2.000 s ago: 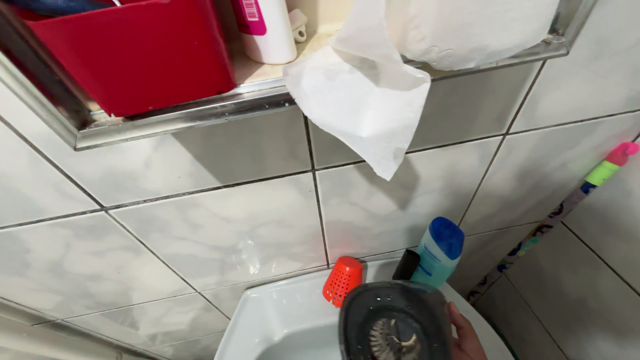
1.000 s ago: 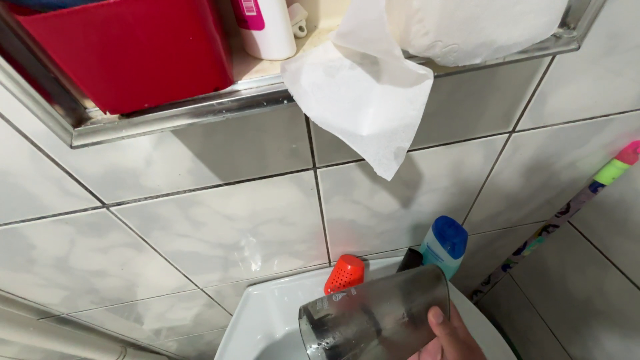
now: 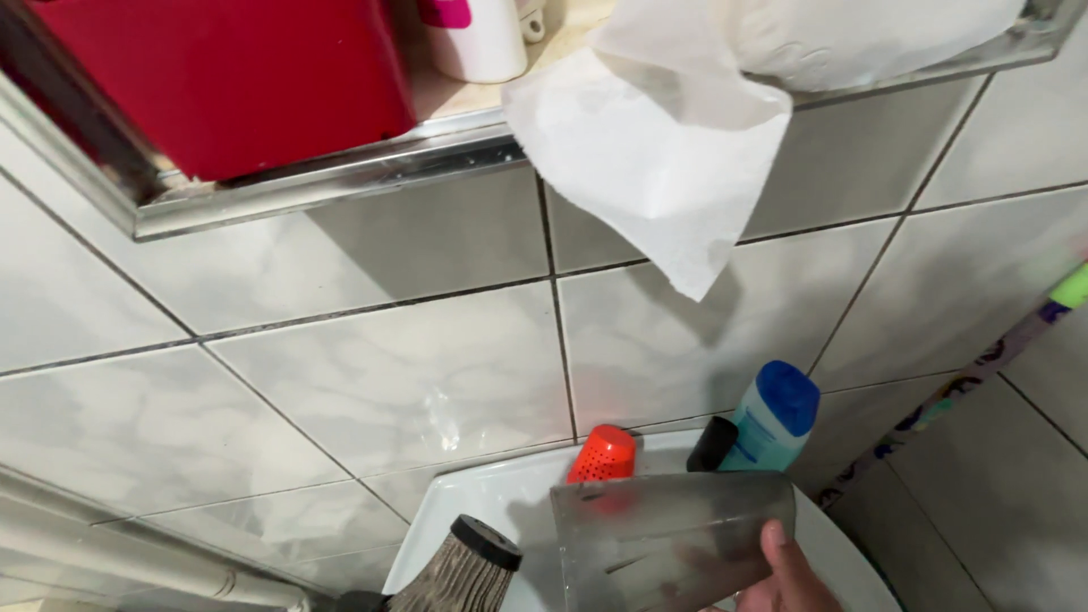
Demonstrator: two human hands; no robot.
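Note:
A translucent grey plastic container [image 3: 671, 540], like a vacuum cleaner's dust cup, lies tilted on its side over the white sink at the bottom centre. My right hand [image 3: 786, 569] grips its right end, with the thumb on the outer wall. To the container's left is a grey-brown pleated filter [image 3: 463, 569] with a black end ring, partly cut off by the lower edge. What holds the filter does not show, and my left hand is out of view. Behind the container are a red perforated plastic piece [image 3: 605, 452], a small black object [image 3: 712, 444] and a blue-capped bottle [image 3: 773, 415].
The sink's rim [image 3: 493, 472] meets the tiled wall. Above, a metal-framed niche holds a red bin [image 3: 238, 76], a white bottle [image 3: 476, 42] and a paper roll [image 3: 867, 38]; its loose sheet [image 3: 654, 153] hangs down. A patterned pole [image 3: 943, 395] leans at right.
The container has turned from its open end facing the camera to lying sideways. The pleated filter, seen inside it two seconds ago, is now outside at its left.

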